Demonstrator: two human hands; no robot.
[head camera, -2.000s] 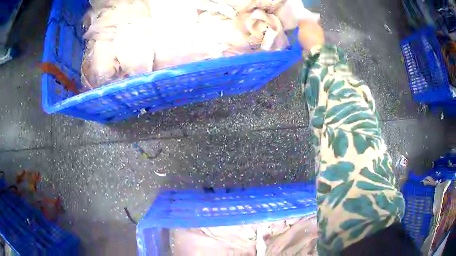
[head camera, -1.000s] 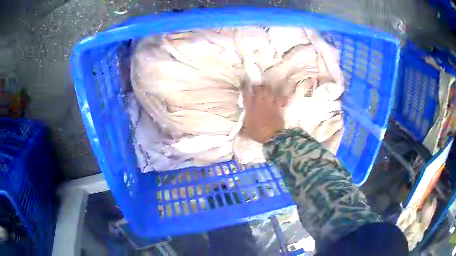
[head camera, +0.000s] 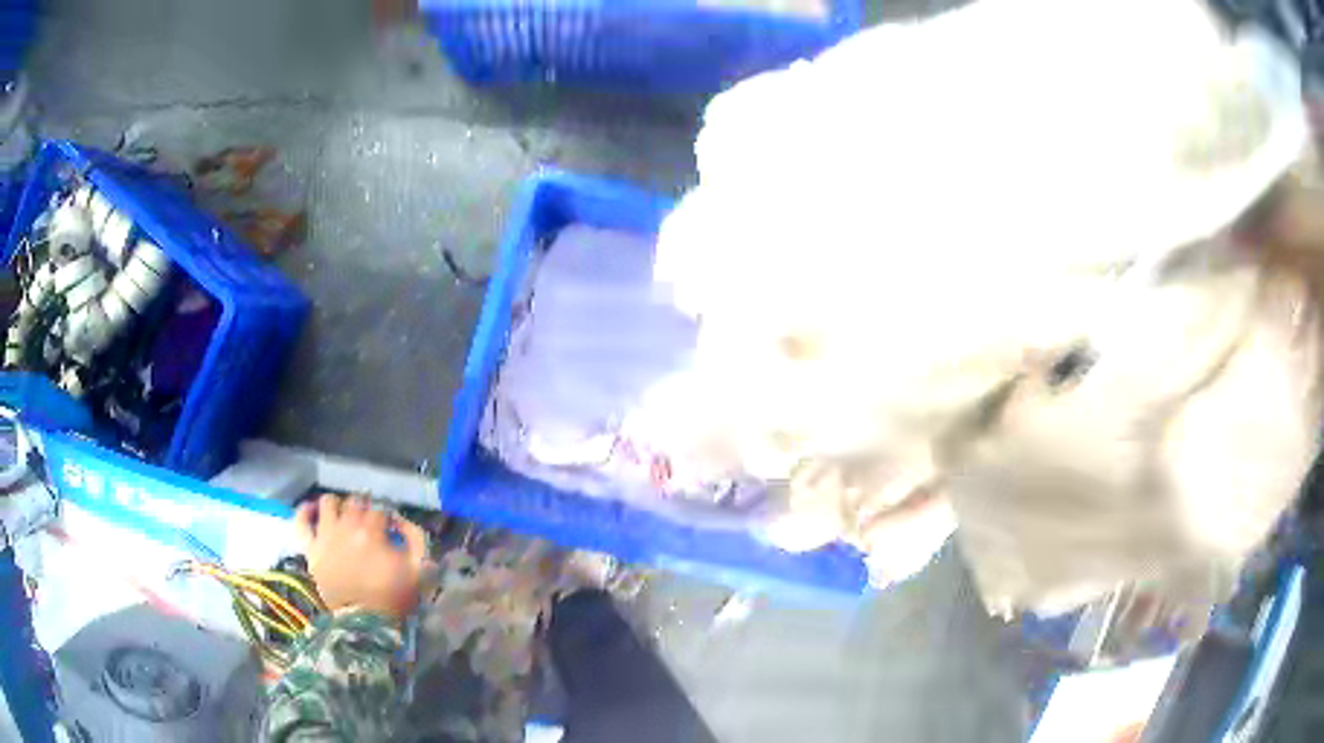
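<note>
A large heap of beige fabric (head camera: 1016, 290), partly bleached by glare, hangs raised across the right half, over a blue crate (head camera: 494, 349). My right hand (head camera: 1286, 230) is blurred at the far right edge, at the heap's side, and holds it; its fingers are mostly hidden. Flat lilac-white pieces (head camera: 603, 327) lie in the crate, with small pinkish bits at their near edge. My left hand (head camera: 363, 555) is at the lower left on the edge of a white table with blue trim (head camera: 182, 501), fingers bent; its grip is unclear.
Another blue crate (head camera: 254, 312) at left holds white rolled pieces and dark items. A further blue crate (head camera: 639, 47) stands at the top. Yellow-orange cords (head camera: 276, 595) lie by my left sleeve. Brown scraps (head camera: 501, 610) lie below the middle crate. A dark leg or foot (head camera: 617, 668) shows.
The beige heap, earlier inside the crate under my right hand, is now up and to the right, exposing the lilac-white pieces. My left hand has come into view. The view has shifted.
</note>
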